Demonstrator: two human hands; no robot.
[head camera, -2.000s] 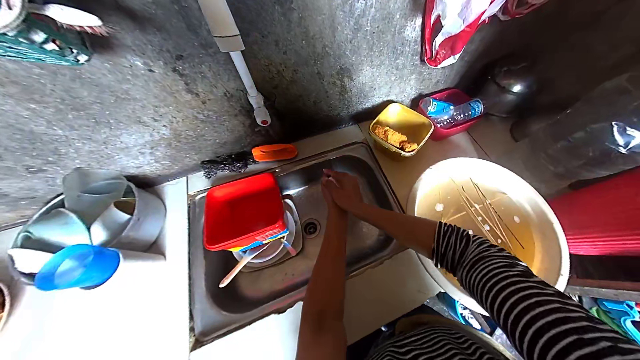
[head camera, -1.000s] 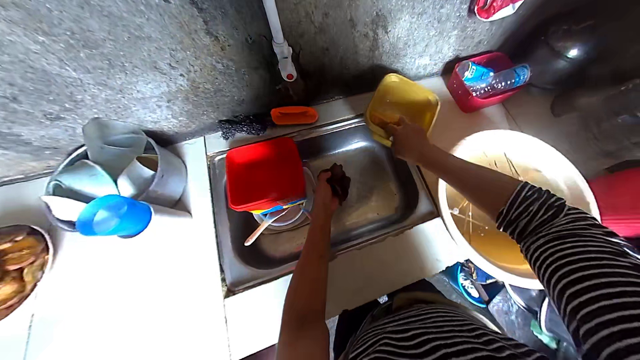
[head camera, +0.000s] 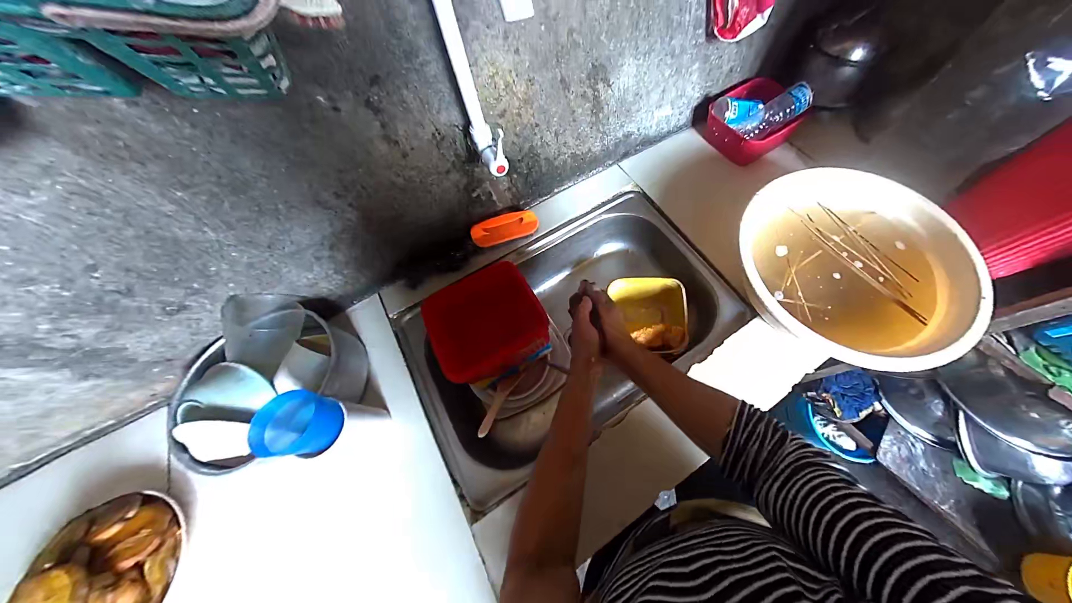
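My left hand (head camera: 585, 329) and my right hand (head camera: 605, 315) are pressed together over the middle of the steel sink (head camera: 624, 224). Between them shows part of a dark, wadded thing, mostly hidden by the fingers. Just right of the hands a yellow plastic tub (head camera: 645, 295) lies in the basin, with an orange-yellow clump (head camera: 659, 336) at its lower edge. To the left, a red plastic container (head camera: 484, 322) rests on stacked dishes, beside a wooden-looking utensil handle (head camera: 496, 409).
A wide basin of cloudy liquid and thin sticks (head camera: 867, 272) stands right of the sink. Behind it are an orange brush (head camera: 504, 228) and a tap (head camera: 497, 166). Left are a pot of cups (head camera: 205, 356) and a bowl of brownish pieces (head camera: 117, 553). A red tub (head camera: 745, 149) holds bottles.
The yellow tub has moved from the counter behind the sink into the basin. My right hand has let go of it and come left to join my left hand.
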